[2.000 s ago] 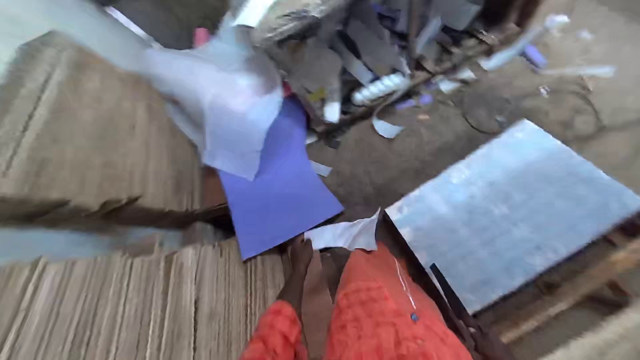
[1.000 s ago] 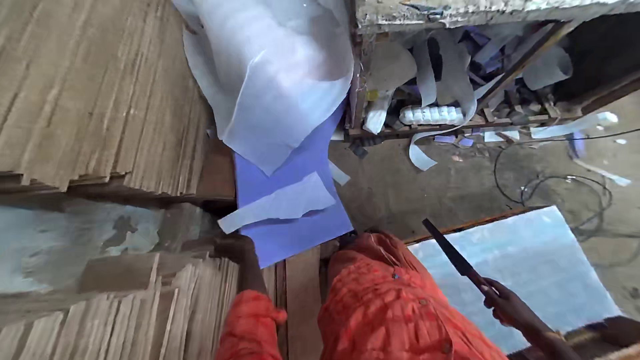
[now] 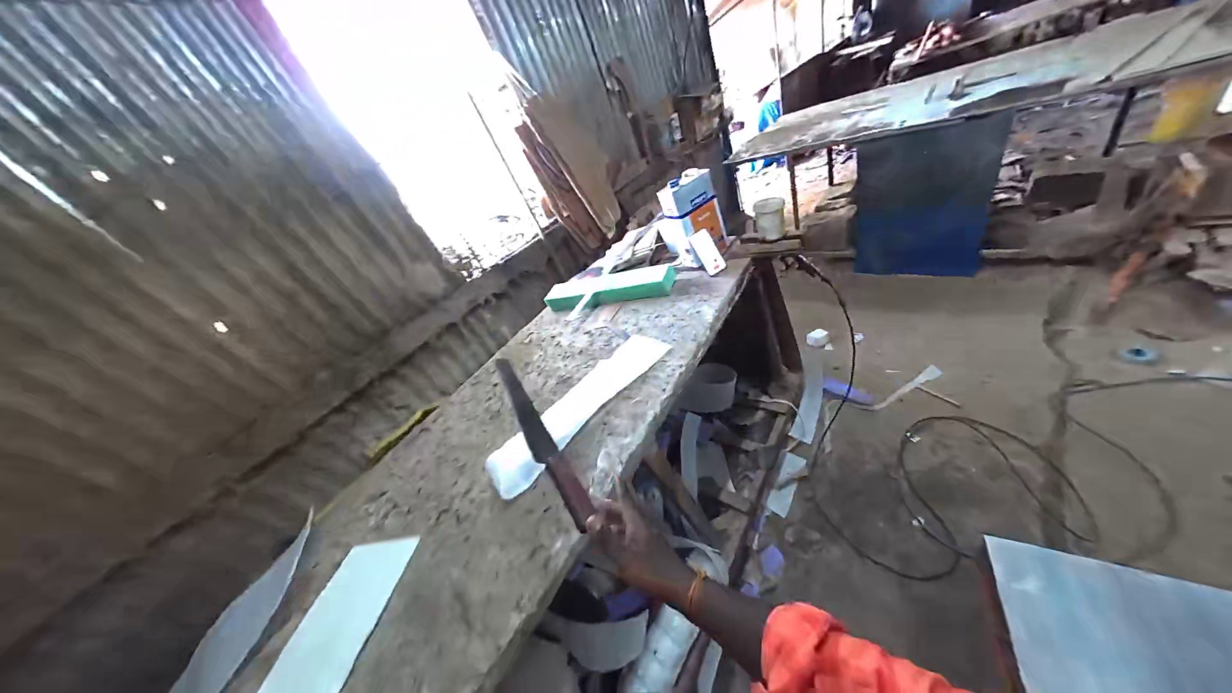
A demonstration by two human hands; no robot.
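My right hand [image 3: 616, 529] is closed round the handle of a long-bladed knife [image 3: 527, 414], held over the near edge of a worn workbench [image 3: 481, 539]. Its dark blade points up and away, across a white strip of sheet material [image 3: 602, 385] on the bench. I cannot tell whether the blade touches the strip. More pale sheet pieces [image 3: 342, 616] lie at the bench's lower left end. My left hand is out of view.
Farther along the bench are a green-edged white block [image 3: 611, 287], a box-shaped can [image 3: 691, 207] and a pale cup [image 3: 769, 218]. Scraps fill the space under the bench. A cable [image 3: 905, 452] loops on the floor, near a pale board [image 3: 1107, 616] at lower right.
The view has swung up from the floor and stacked sheets to the bench. My right hand still holds the knife, now over the bench. My left hand, earlier by the purple sheet, has left the view.
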